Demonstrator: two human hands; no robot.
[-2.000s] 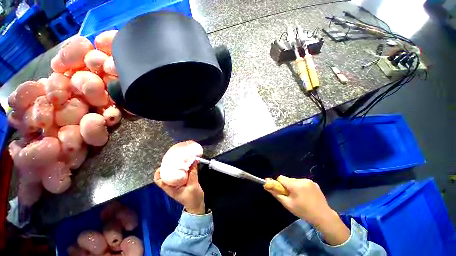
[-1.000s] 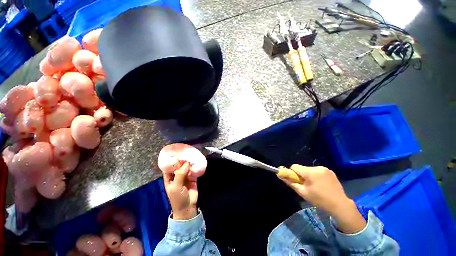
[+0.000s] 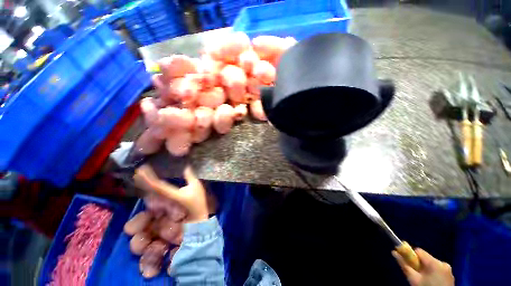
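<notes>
My left hand [image 3: 182,194] is over the blue crate of pink parts [image 3: 157,240] below the bench edge, its thumb and fingers apart, slightly blurred, with nothing seen in it. My right hand [image 3: 428,269] grips the short yellow handle of the hand tool [image 3: 372,215] at the lower right. The tool's long silvery shaft points up and left, its tip near the bench's front edge, below the black round unit. A pile of pink hollow parts [image 3: 210,95] lies on the bench left of the black unit.
The black round unit [image 3: 328,78] stands on the speckled bench [image 3: 246,153]. Two yellow-handled irons [image 3: 472,137] rest in a dark stand at the right. Blue crates stand at the left [image 3: 73,106] and behind [image 3: 291,19]. Thin pink pieces [image 3: 81,246] fill a lower-left bin.
The view has turned left. My left hand has moved from in front of the black unit to the crate, and the pink part is no longer in it. My right hand still holds the tool.
</notes>
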